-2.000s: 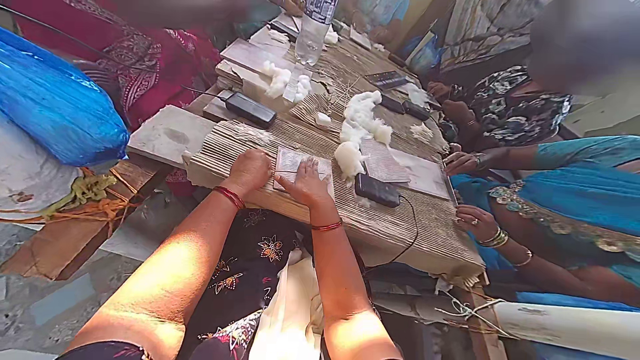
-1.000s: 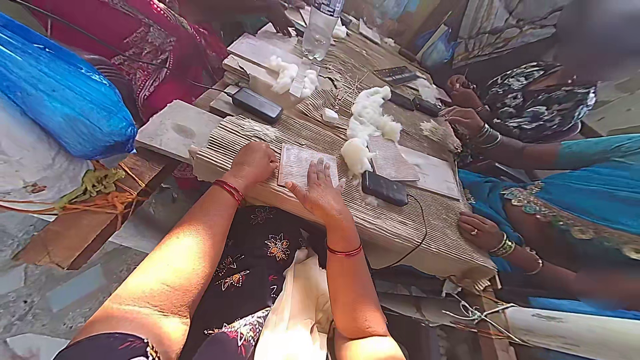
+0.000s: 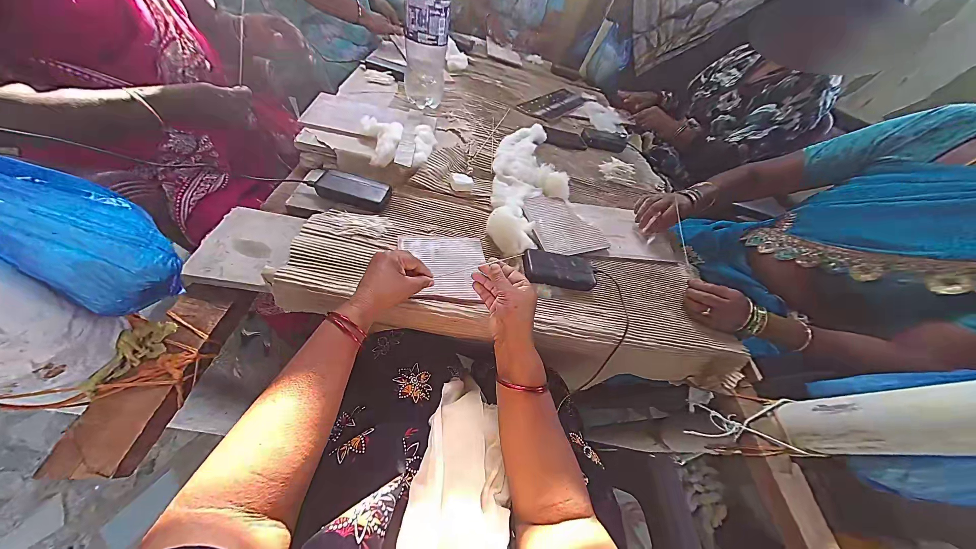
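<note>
Between my two hands runs a thin pale strand (image 3: 456,272), which looks like a cotton wick or thread. My left hand (image 3: 393,282) pinches one end between thumb and fingertips. My right hand (image 3: 505,293) holds the strand near its other end, fingertips together, and a short tip sticks out past them. Beneath the strand a white, finely lined flat tile (image 3: 442,255) lies on the corrugated cardboard (image 3: 358,286) that covers the table. Fluffy white cotton (image 3: 509,229) lies just beyond my right hand, beside a black power bank or small box (image 3: 559,270) with a cable.
Co-workers' hands (image 3: 662,213) are at the right; another person in pink cloth (image 3: 114,53) sits at the left. A plastic bottle (image 3: 425,69), a second black box (image 3: 352,191), a grey board (image 3: 244,248) and a blue plastic bag (image 3: 84,236) stand or lie around.
My right hand has lifted off the lined tile, where its palm lay flat before. Both hands now hold a thin strand above the tile.
</note>
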